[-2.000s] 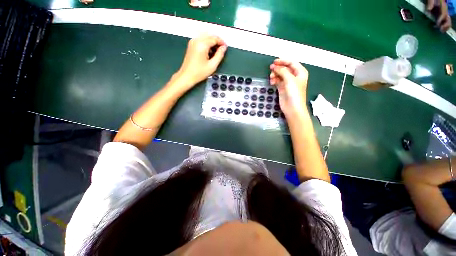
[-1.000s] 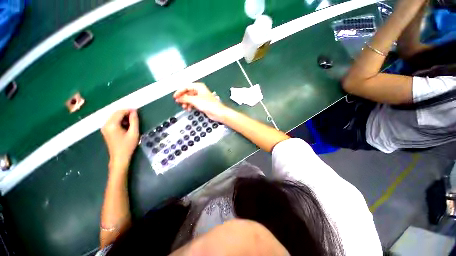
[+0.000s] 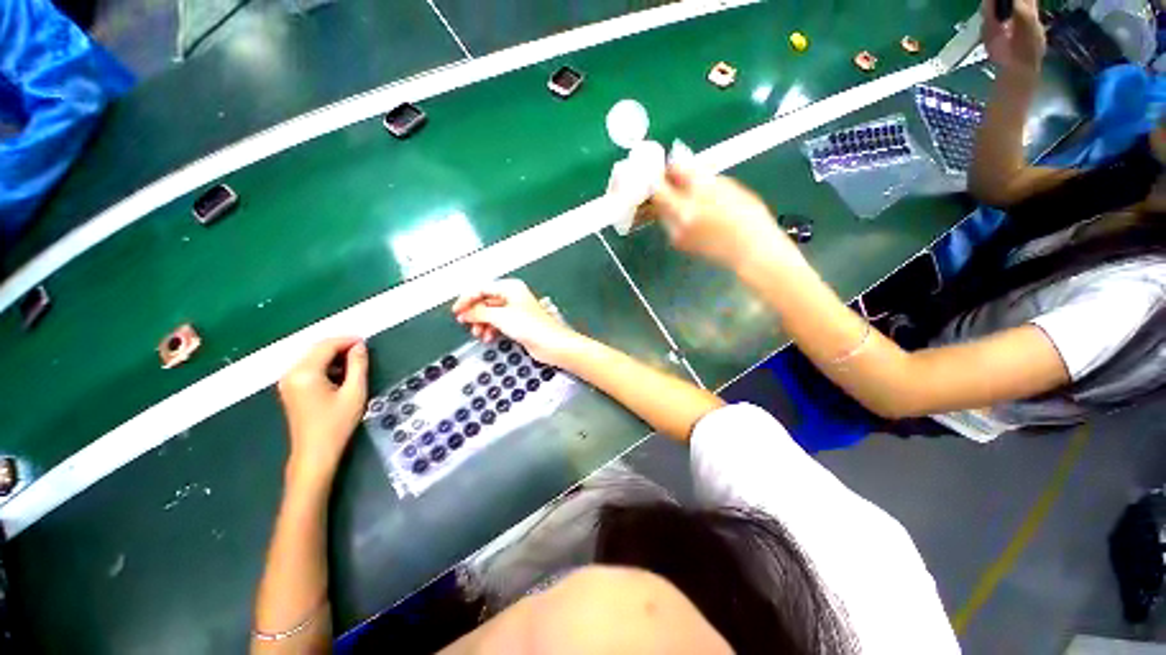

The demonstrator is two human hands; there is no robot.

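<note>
A clear sheet [image 3: 407, 476] with rows of round black pieces [image 3: 441, 433] and some empty spots lies on the green bench in front of me. My left hand [image 3: 322, 390] is just left of the sheet by the white rail, fingers curled in. A dark spot shows between its thumb and fingers; I cannot tell whether it is a held piece or shadow. My right hand [image 3: 512, 317] is over the sheet's upper right edge, fingertips pinched together. Anything in it is hidden or too small to see.
Beyond the white rail [image 3: 269, 356], the belt carries a copper housing [image 3: 179, 343] and several dark housings [image 3: 405, 119]. A neighbour's hand [image 3: 710, 211] is at the white bottle [image 3: 633, 186], its lid open. More disc sheets [image 3: 859, 147] and a dark lump [image 3: 797, 229] lie right.
The view has turned rightward. The neighbour's arm has reached across to the bottle, and the white wipe no longer shows on the bench. More housings show on the belt. My hands keep nearly the same pose.
</note>
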